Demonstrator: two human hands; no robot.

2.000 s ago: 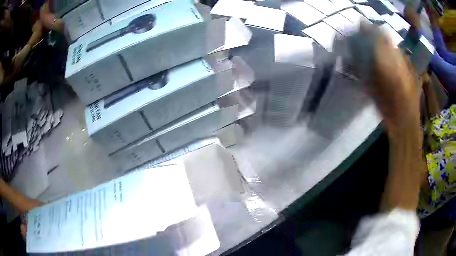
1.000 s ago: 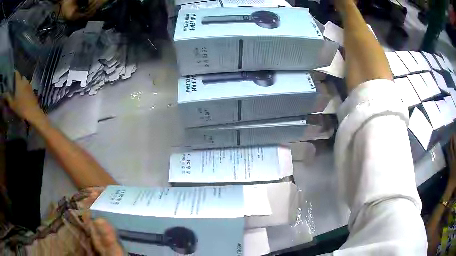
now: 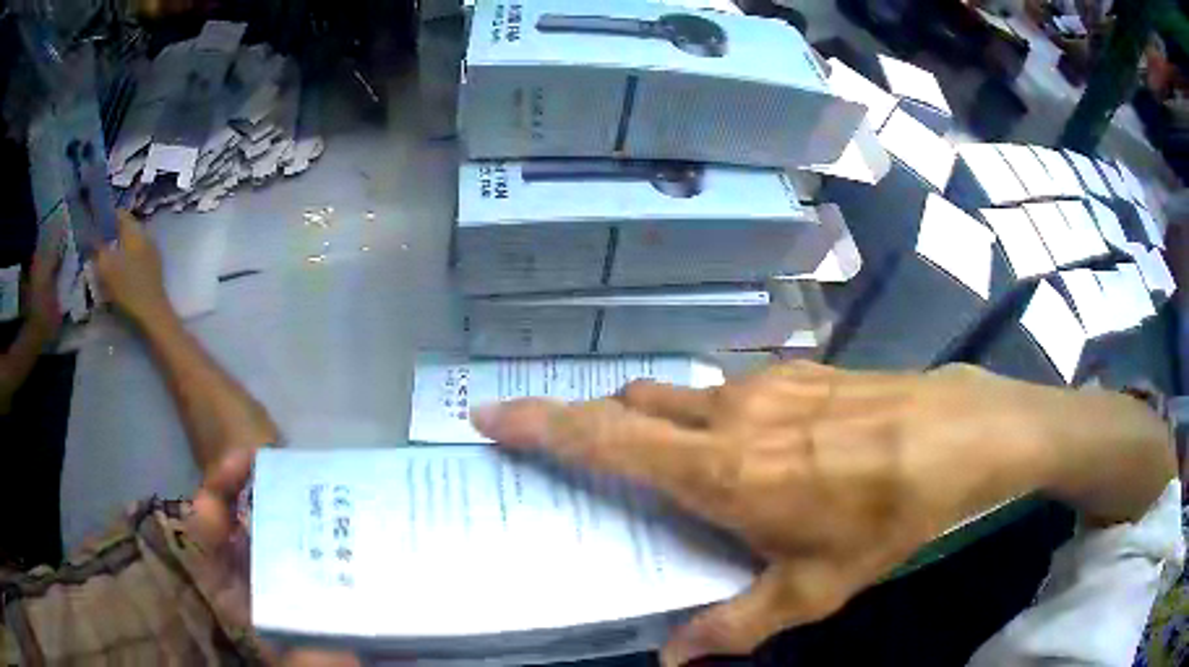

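A retail box [image 3: 430, 541] lies flat at the bottom centre, its printed text side up. My left hand [image 3: 224, 515] is partly hidden at the box's left end, with fingers along its edge. My right hand [image 3: 835, 456] spans the box's right end, fingers over the top and thumb at the near edge. It covers that end, so I cannot tell whether the flap is closed. Another carton [image 3: 437, 397] lies text side up just behind.
Open cartons [image 3: 548, 117] are stacked ahead, flaps sticking out right. Upright cartons [image 3: 1043, 235] with white square tops stand at right. A neighbour's hand [image 3: 131, 267] and plaid sleeve [image 3: 124, 586] are at left, near a heap of small white pieces [image 3: 215, 130].
My right hand has come back from the far right side onto the near box. That box now shows its text side squarely, and its fan picture is out of view.
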